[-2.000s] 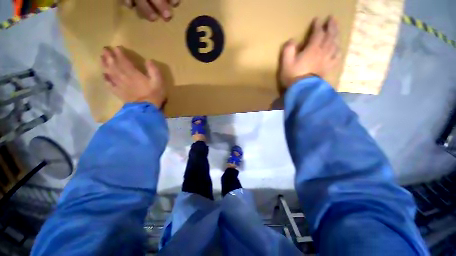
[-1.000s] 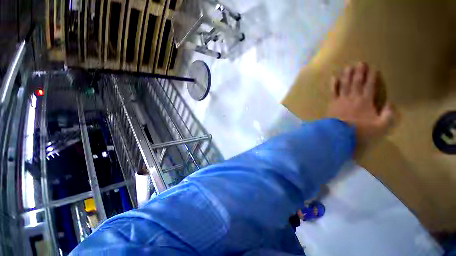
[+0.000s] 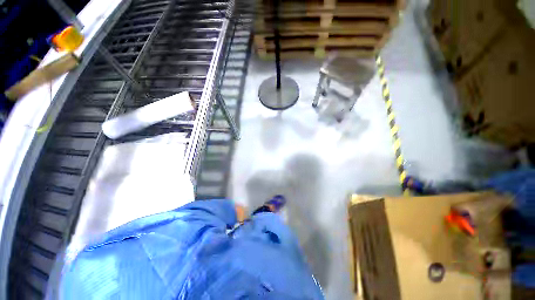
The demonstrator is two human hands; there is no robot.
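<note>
The brown carton (image 3: pixel 410 234) stands at the lower right, with small round dark marks on its top. An orange-red object (image 3: pixel 461 222), seemingly a tape dispenser, is on or just above it. A blue sleeve crosses the lower left. A small blurred patch of skin at its end may be part of my left hand (image 3: pixel 239 212); its fingers and any hold are not visible. My right hand is out of the picture.
Left are a roller conveyor (image 3: pixel 176 64), white roll (image 3: pixel 149 115), white sheet (image 3: pixel 138 181) and yellow-orange dispenser (image 3: pixel 67 39). Ahead are a round stand base (image 3: pixel 278 93), stool (image 3: pixel 347 71) and pallets (image 3: pixel 328 26). Right are brown cartons (image 3: pixel 490 64) and another person's blue sleeve (image 3: pixel 513 184).
The view has swung left to the conveyor. The hand pressed flat on the carton flap a second ago no longer shows there. The carton now appears at the lower right, farther off.
</note>
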